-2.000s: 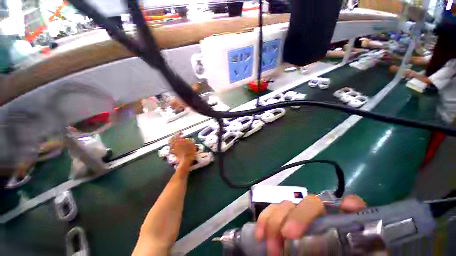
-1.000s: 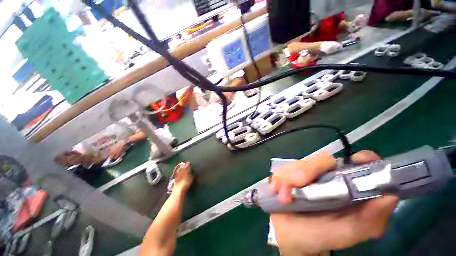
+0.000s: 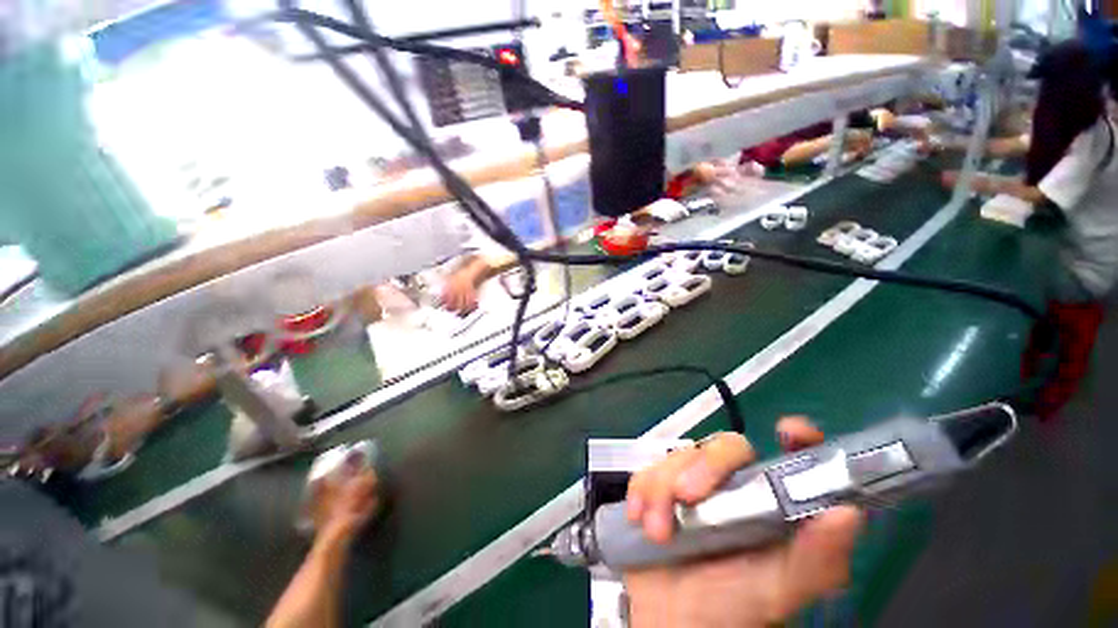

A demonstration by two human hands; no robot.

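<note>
My right hand (image 3: 736, 540) grips the grey electric screwdriver (image 3: 809, 485) at the lower right, its thin bit pointing left. My left hand (image 3: 347, 497) is blurred over the green belt at the lower left, its fingers on a white plastic housing (image 3: 340, 459). Several white loop-shaped housings (image 3: 589, 347) lie in a cluster of rows along the middle of the belt. The black-and-white screw feeder (image 3: 619, 458) stands behind and below my right hand, mostly hidden by it.
A black cable (image 3: 785, 260) crosses the view and hangs over the housings. A pale metal rail (image 3: 785, 340) divides the green belt. More housings (image 3: 858, 241) lie farther right. Other workers' hands (image 3: 461, 288) show across the belt; a person (image 3: 1085, 196) is at the right.
The view has turned. My left hand has moved toward the lower left along the belt and is now at a housing. My right hand still holds the screwdriver, slightly lower in view.
</note>
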